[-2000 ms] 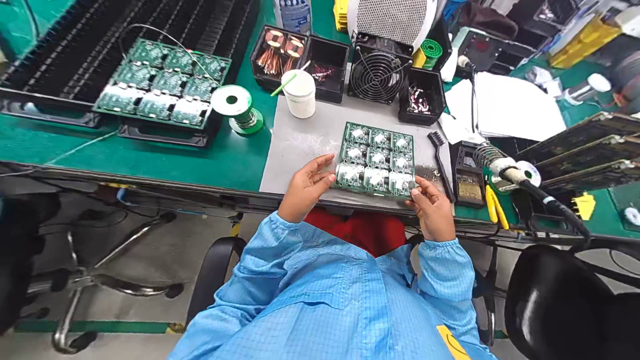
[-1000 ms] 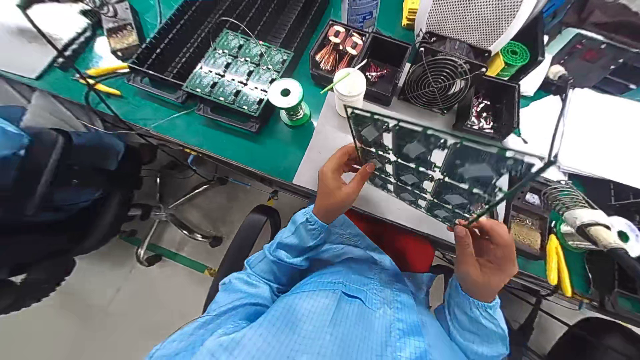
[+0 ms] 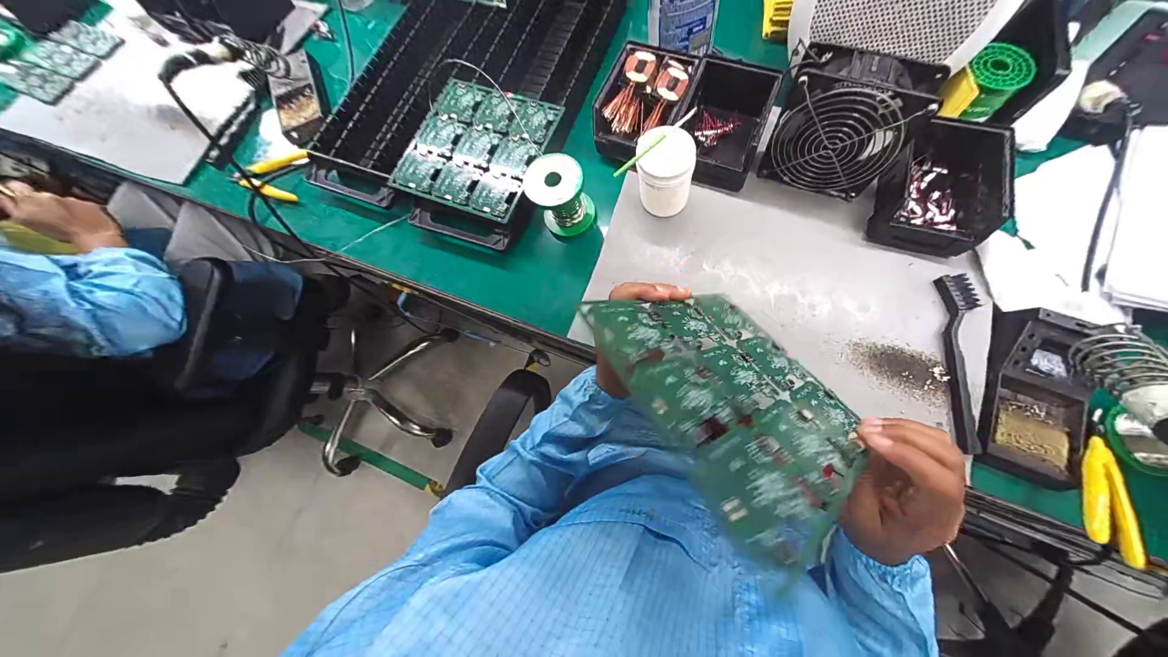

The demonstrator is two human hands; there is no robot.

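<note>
My left hand and my right hand hold a green printed circuit board panel by opposite edges, tilted above my lap at the table's front edge. Part of the left hand is hidden behind the panel, which is slightly blurred. Beyond it lies a grey mat with a black brush and a patch of dark debris. A white jar with a green stick across its top stands at the mat's back left. Left of the jar is a solder wire spool.
Another board panel rests on a black rack. Black bins with copper coils and small parts flank a fan. At right are a soldering iron stand and yellow-handled pliers. A co-worker's sleeve and hand show at far left.
The panel has been raised from the mat and turned in both hands, now steeply tilted nearer my body. The view has swung left, bringing the co-worker's arm into sight.
</note>
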